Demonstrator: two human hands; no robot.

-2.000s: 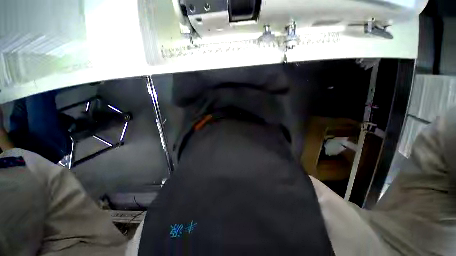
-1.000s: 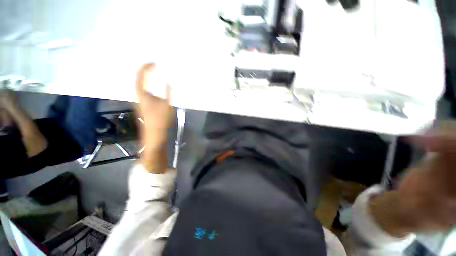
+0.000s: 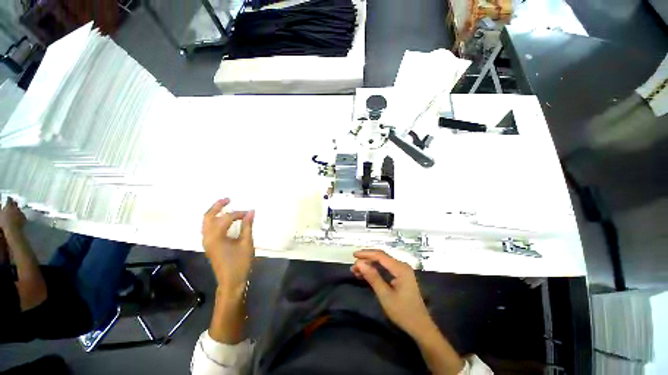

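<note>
My left hand [image 3: 230, 238] is over the table's near edge, left of the machine, with thumb and fingers bent apart and no object visible between them. My right hand [image 3: 395, 287] is at the near edge, just below the machine bed, fingers loosely curled and apart, nothing visible in it. The sewing machine's dark metal working area [image 3: 360, 218] lies between and beyond my hands. A pale, washed-out shape [image 3: 282, 220], perhaps a booklet or pile, lies between my left hand and the machine; its edges are hard to tell.
Tall fanned white stacks [image 3: 110, 110] stand at the far left. A black lever [image 3: 412, 149] angles from the machine head. Metal fittings [image 3: 518, 247] sit on the front rail. Black strips [image 3: 293, 29] lie behind. White stacks [image 3: 622, 333] are at lower right. A person's arm [image 3: 22, 256] shows at left.
The view has tilted up to show the whole machine and table. My right hand has come from the far right to the table's near edge. My left hand remains left of the machine.
</note>
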